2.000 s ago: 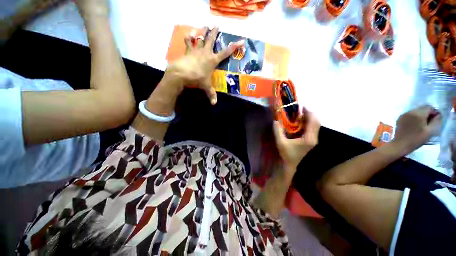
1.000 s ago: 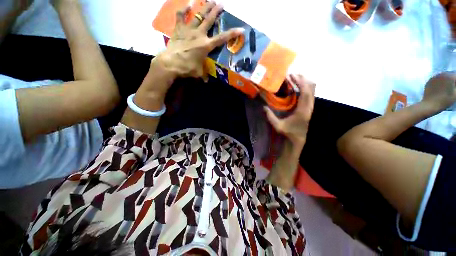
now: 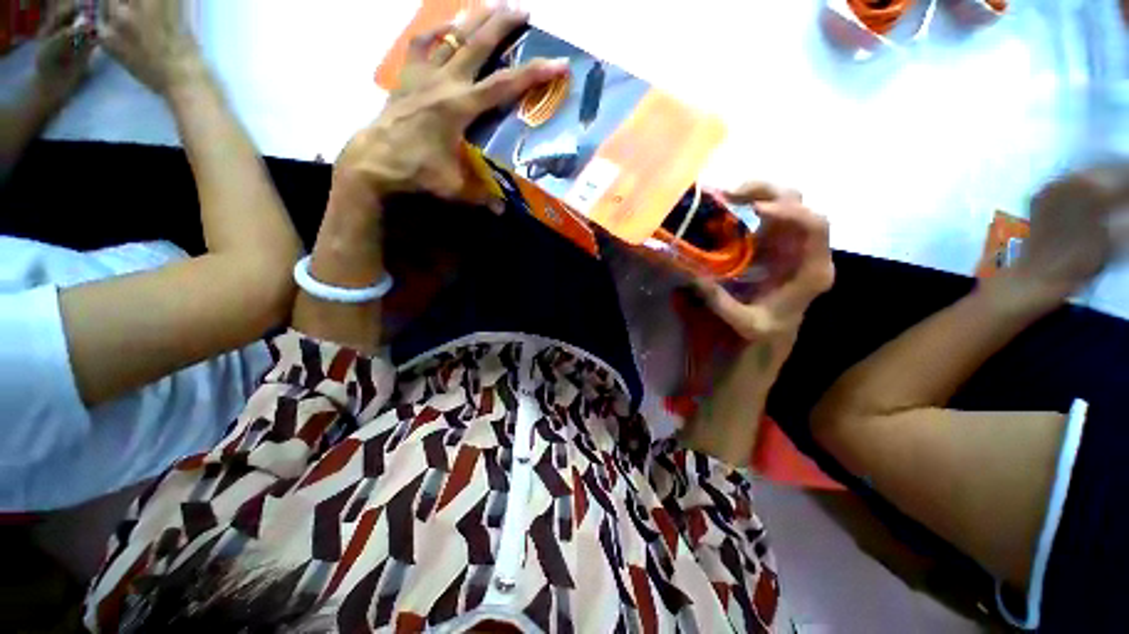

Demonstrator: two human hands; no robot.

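Note:
The retail box (image 3: 560,112) lies tilted at the table's front edge, its dark picture panel up and an orange flap at its right end. My left hand (image 3: 427,124) holds the box's left part, fingers on the panel and thumb over it. My right hand (image 3: 774,254) holds the coiled orange cord (image 3: 721,242) at the box's right end. A pale tie crosses the coil. The coil's left part is hidden under the orange flap; how far it is inside the box I cannot tell.
A neighbour's hands and bent arm (image 3: 229,186) are at left. Another person's blurred hand (image 3: 1077,229) is at right, beside a small orange card (image 3: 1005,238). Coiled cords in clear plastic (image 3: 879,15) lie at the far right of the table.
The cord has moved from beside the box to its right end, partly under the flap. The box has tilted and its picture panel shows more. The cord's visible end now points right.

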